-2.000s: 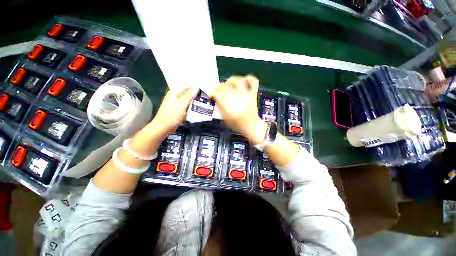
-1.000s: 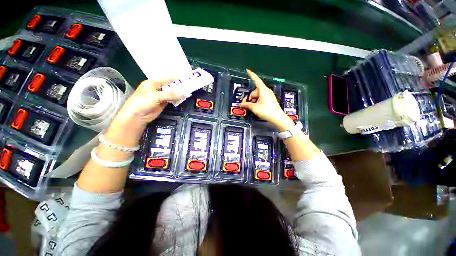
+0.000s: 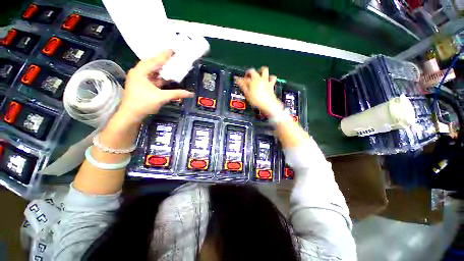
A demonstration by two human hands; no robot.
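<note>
My left hand [image 3: 145, 92] holds the end of a long white release liner strip [image 3: 140, 25] above the upper left part of the near tray. The strip's end is folded and shows small dark marks. My right hand [image 3: 258, 90] is over an upper-row pocket of the clear blister tray [image 3: 203, 178], its fingertips at the top of a black electronic unit [image 3: 237, 97] with a red-orange end. The fingertips are blurred, and whether they hold a sticker cannot be told. Other black units [image 3: 200, 145] lie in the tray's pockets with their red ends toward me.
A white roll [image 3: 91, 94] stands left of my left hand. Another tray of units [image 3: 38, 122] lies at the far left. At right are a smartphone [image 3: 337, 98], a cream tumbler [image 3: 376, 118] and stacked clear trays [image 3: 369, 81]. Liner waste [image 3: 43, 216] lies below the bench edge.
My left hand has moved from the tray centre to the left with the strip. My right hand has separated from it and gone right, to the top of an upper-row unit. The view has shifted slightly.
</note>
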